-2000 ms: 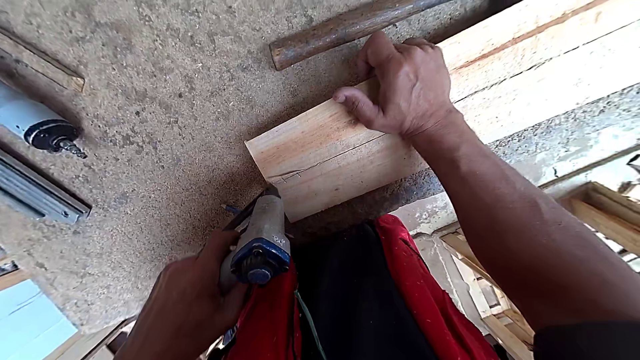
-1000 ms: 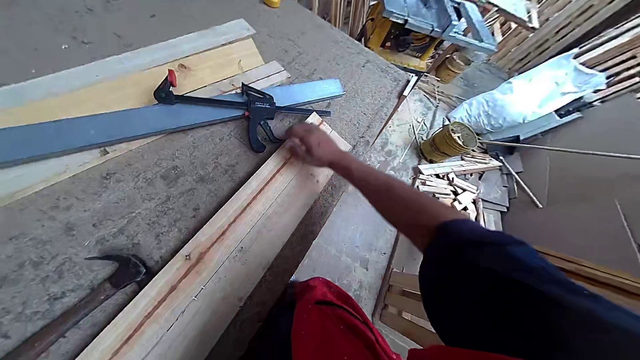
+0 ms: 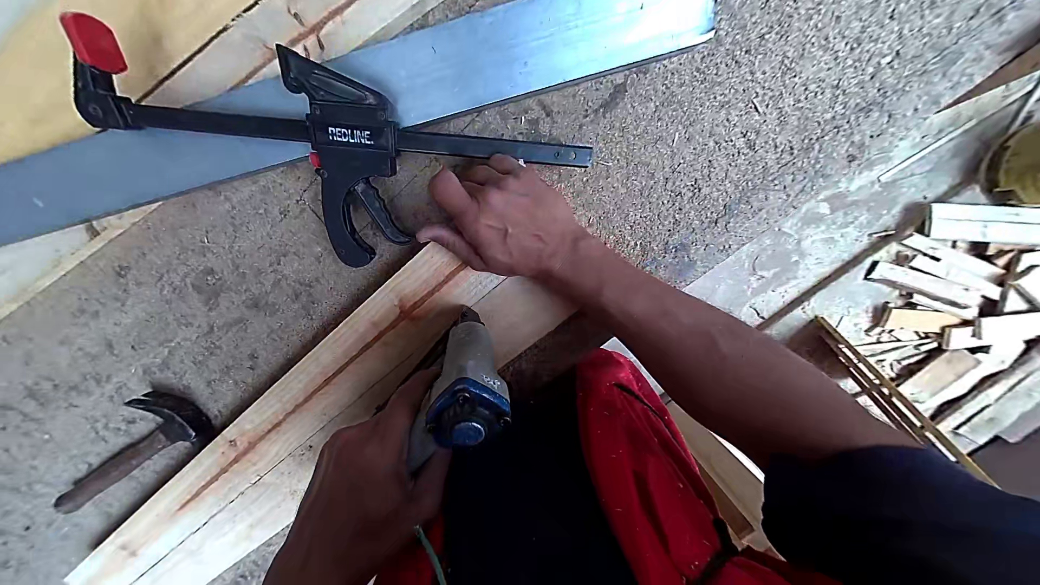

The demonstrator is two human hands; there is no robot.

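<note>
My left hand (image 3: 382,479) grips the handle of a pneumatic nailer (image 3: 471,382), its nose touching or just above a pale wooden board (image 3: 341,366) with a reddish streak and a dark lengthwise line. At the far end of that board rests my right hand (image 3: 508,215), thumb and curled fingers over the end and edge. Just beyond these fingers lies a black Redline bar clamp (image 3: 353,138) with a red pad. A claw hammer (image 3: 162,443) is left of the board.
A grey metal bar (image 3: 520,49) runs under the clamp, across wooden boards (image 3: 219,65) at the upper left. The worktop (image 3: 268,284) is rough and grey. Wood offcuts (image 3: 967,301) are heaped at the right, near a yellowish bucket (image 3: 1016,166).
The view has swung from one end of the board to the other. The nailer, out of view a second ago, is at the board near my right hand.
</note>
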